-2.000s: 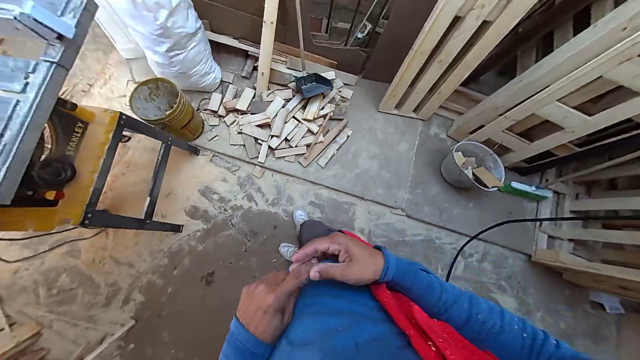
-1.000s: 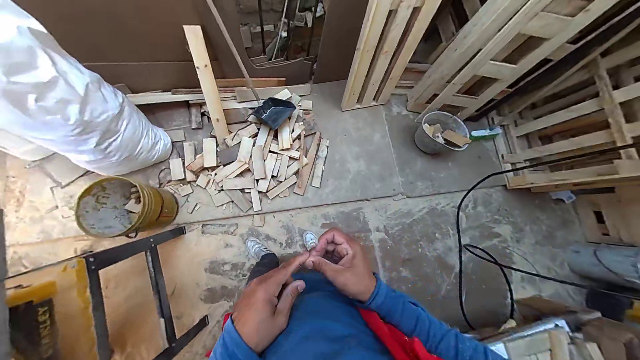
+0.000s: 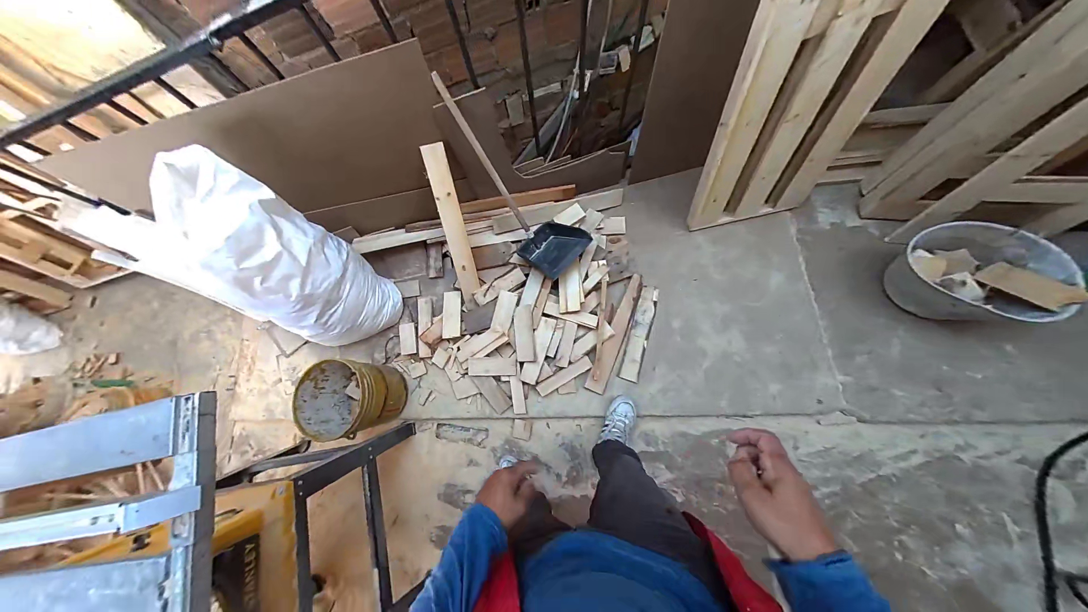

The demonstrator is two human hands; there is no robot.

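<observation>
Low in the head view, my left hand [image 3: 508, 493] hangs beside my left thigh, its fingers loosely bent; whether it holds something small I cannot tell. My right hand [image 3: 775, 490] is off to the right of my legs, fingers curled, and no object shows clearly in it. Ahead of my feet lies a heap of short wood offcuts [image 3: 523, 340]. A black dustpan [image 3: 555, 248] with a long handle rests on the heap's back part. Left of the heap stand a full white sack [image 3: 272, 246] and a yellow bucket [image 3: 353, 398].
A yellow Stanley table saw [image 3: 246, 544] on a black stand is at the lower left. Wooden pallets [image 3: 765, 102] lean at the upper right, above a grey bucket [image 3: 986, 272] of scraps. A black cable [image 3: 1045, 510] runs along the right edge. Brown boards [image 3: 323, 136] lean against a metal railing.
My hands were together in front of me in both earlier frames; they are now apart, one at each side of my legs. The view has shifted toward the heap.
</observation>
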